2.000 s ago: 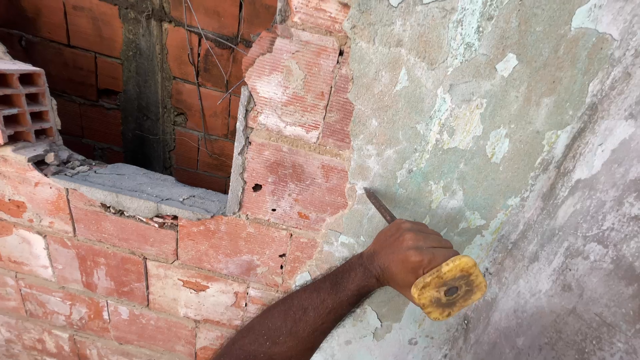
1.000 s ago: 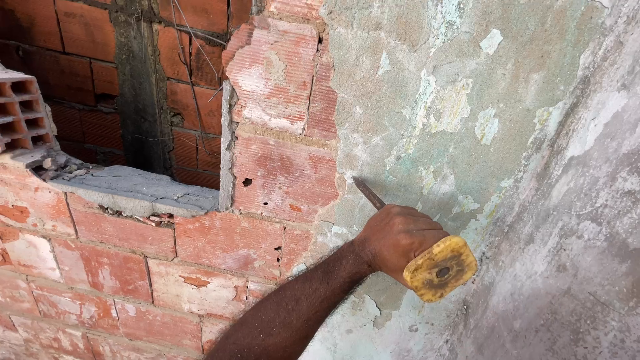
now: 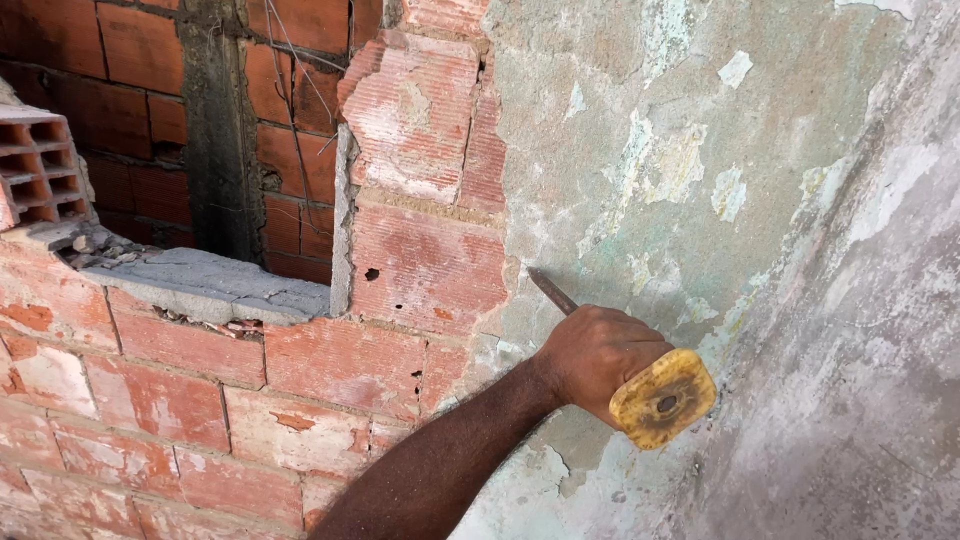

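Observation:
My left hand [image 3: 607, 360] is closed around a steel chisel [image 3: 553, 291] that has a yellow hand guard [image 3: 664, 399] at its near end. The chisel slants up and to the left, and its pointed tip is at the grey-green plaster [image 3: 585, 217], just right of the broken plaster edge. Left of that edge, ribbed red hollow clay bricks [image 3: 427, 262] lie bare. The forearm comes in from the bottom of the view. My right hand is not in view.
At the left is a wall opening with a rough grey mortar sill [image 3: 217, 281], rubble [image 3: 101, 251] and a hollow brick [image 3: 37, 169]. Thin wires [image 3: 292, 112] hang in the opening. A rough, stained wall surface [image 3: 840, 375] stands at the right.

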